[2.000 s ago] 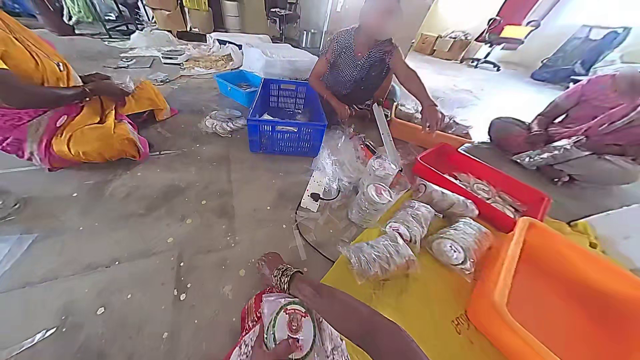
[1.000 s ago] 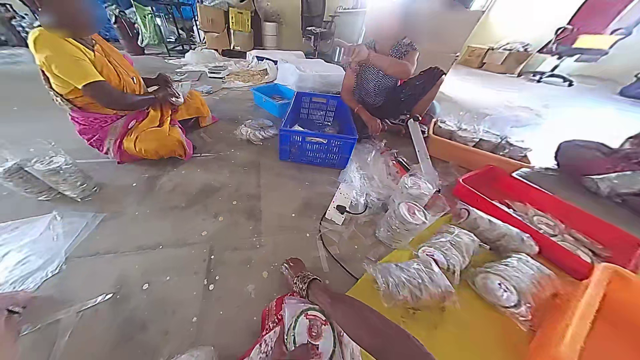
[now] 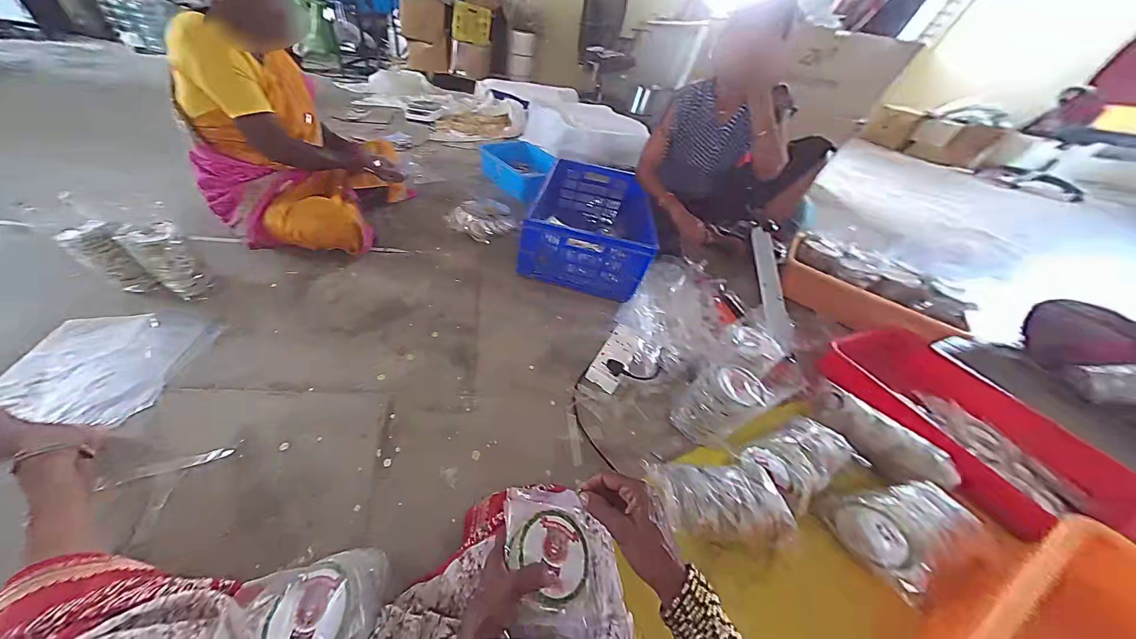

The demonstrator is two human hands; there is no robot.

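A clear plastic packet with a round printed label [image 3: 581,581] lies over the patterned cloth at the bottom centre. My left hand [image 3: 508,590] holds it from the left, thumb on the label. My right hand [image 3: 632,528], with a patterned bangle at the wrist, has its fingertips at the packet's upper right edge. A second labelled packet [image 3: 311,603] rests to the left, beside the cloth. Several filled plastic packs [image 3: 723,501] lie on a yellow sheet [image 3: 781,577] to the right.
An orange tub [image 3: 1065,577] and a red tray [image 3: 874,351] stand at the right. A blue crate [image 3: 581,266] sits ahead near two seated people. A power strip [image 3: 611,355] with a black cable and loose plastic lie between. A flat plastic sheet [image 3: 80,368] is at the left.
My right hand has come to the packet's upper edge from further forward. The person by the blue crate has raised one hand to the head. The view has swung left.
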